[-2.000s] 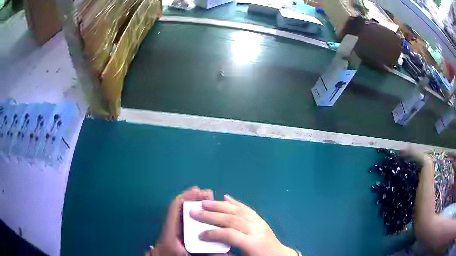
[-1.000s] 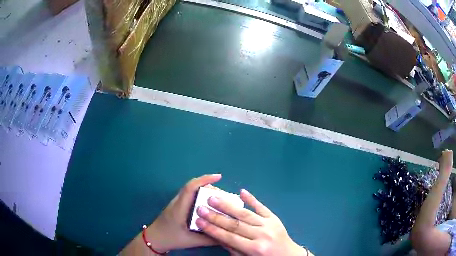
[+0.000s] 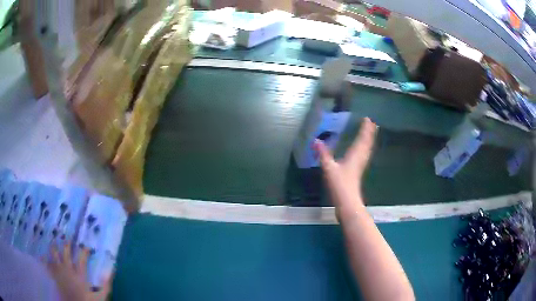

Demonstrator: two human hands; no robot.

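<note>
My right hand reaches over the belt, fingers spread, beside an open product box that stands with its flap up. A fingertip overlaps the box's side; whether it touches is not clear. My left hand, blurred, lies at the lower left on the closed product boxes, which lie in a row on the white side table. Its fingers are spread over the right end of the row; whether it grips a box cannot be told.
A tall brown carton in shiny film stands at the left. The pale belt rail crosses in front. Another open box stands on the belt at right, with one more beyond. A black glittering pile lies at the lower right.
My hands have parted from around the white-topped box; the left went to the side table, the right over the belt. Another box lies at the row's right end. The belt boxes appear farther left.
</note>
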